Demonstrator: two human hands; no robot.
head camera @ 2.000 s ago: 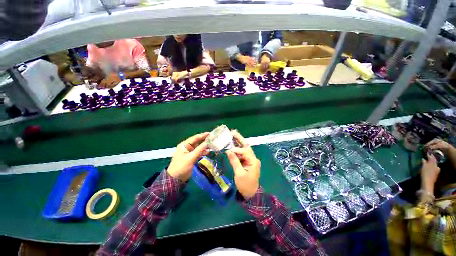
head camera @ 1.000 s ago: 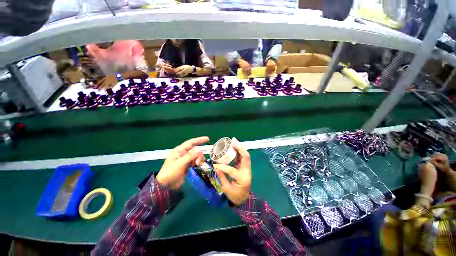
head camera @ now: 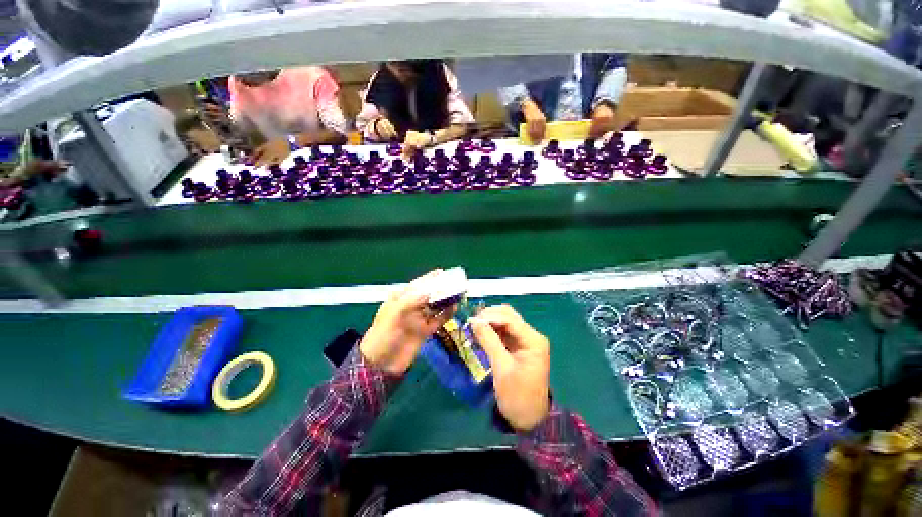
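Note:
My left hand [head camera: 402, 325] holds the pale ring assembly [head camera: 446, 286], tilted so its edge shows, above the near bench. My right hand [head camera: 514, 362] is just right of it, fingertips pinched together near the tape dispenser; whether something thin is between them is too small to tell. The blue tape dispenser [head camera: 457, 372] with yellow tape lies below and between my hands, partly hidden by them.
At left are a blue parts bin [head camera: 189, 355] and a masking tape roll [head camera: 244, 381]. A black phone [head camera: 343, 347] lies beside my left wrist. A clear blister tray [head camera: 714, 375] and a wire bundle [head camera: 802, 290] are at right. People sit beyond the green belt [head camera: 334, 247].
The ring assembly has passed from my right hand to my left and is tilted more edge-on. My right hand has moved away from it, to the right. The whole view has shifted.

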